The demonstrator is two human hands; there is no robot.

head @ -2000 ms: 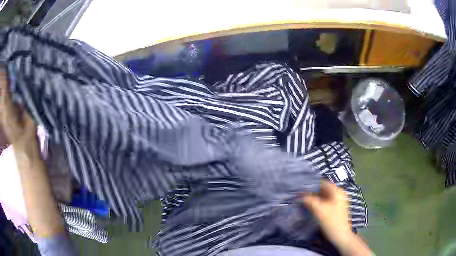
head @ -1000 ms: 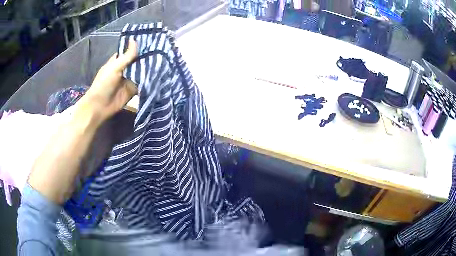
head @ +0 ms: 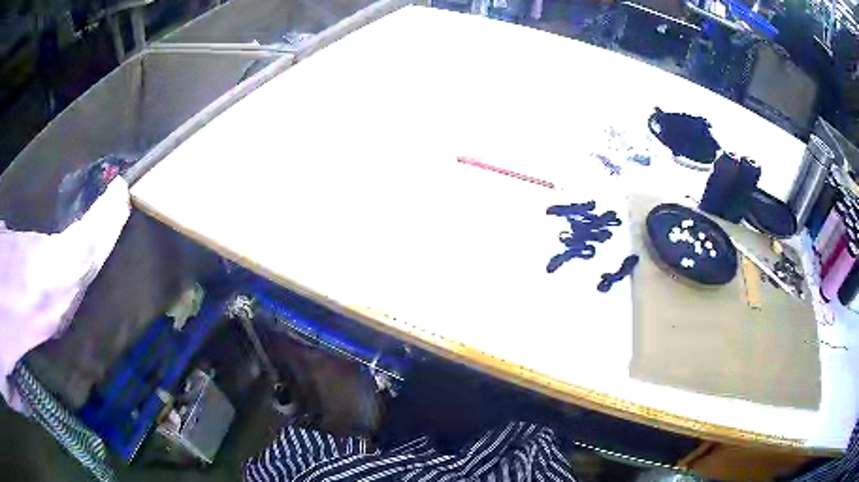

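Note:
The navy-and-white striped garment [head: 414, 461] shows only as a strip at the bottom edge, below the front edge of the white table [head: 377, 188]. Several short dark fabric tabs [head: 584, 231] lie in a loose pile on the table, with one tab [head: 618, 273] a little apart. A round black dish [head: 692, 247] with white buttons sits at the right. Neither of my hands is in the picture, so what they hold cannot be seen.
A red pencil [head: 506, 172] lies mid-table. A black thread cone [head: 727, 186], a second dark dish [head: 770, 213] and a dark cloth piece [head: 685, 135] stand at the right by a brown sheet [head: 725, 344]. Pink-white cloth [head: 56, 273] hangs at left above a blue crate [head: 141, 386].
My left hand and the raised garment part have left the table's left edge and are out of view. The garment now shows only at the bottom. The view has shifted and shows more tabletop.

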